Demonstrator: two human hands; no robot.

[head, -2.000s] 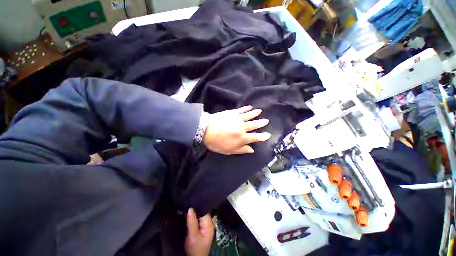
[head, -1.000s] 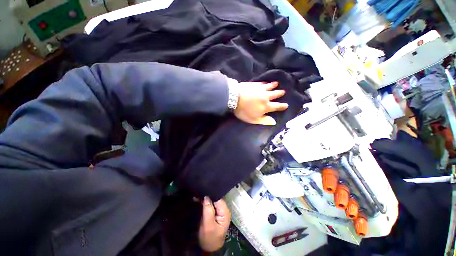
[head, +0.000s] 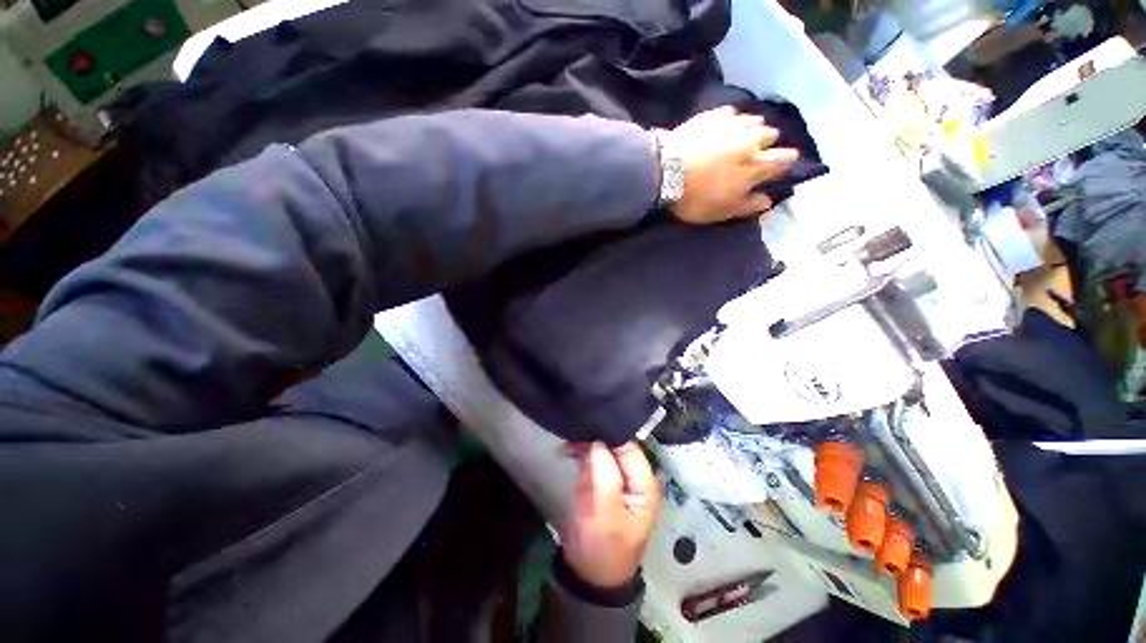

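Dark cloth (head: pixel 591 302) lies bunched over the white table, its near edge at the needle area of the white overlock machine (head: pixel 817 339). My left hand (head: pixel 726 166), with a wristwatch, rests on the cloth beyond the needle area, fingers slightly apart. My right hand (head: pixel 611 513) pinches the cloth's near edge between thumb and fingers, just in front of the machine. Its fingertips are partly blurred. The presser foot (head: pixel 679 377) is small and partly hidden by the cloth.
Orange tension dials (head: pixel 867 518) sit on the machine's near side. Dark red snips (head: pixel 725 597) lie on the white table (head: pixel 484 399). A control box with a green panel (head: pixel 116 48) stands at upper left. More dark cloth (head: pixel 1024 377) lies at right.
My left hand has moved up and right over the cloth. My right hand has moved up and right to the machine with the cloth edge. More white table shows at the near side.
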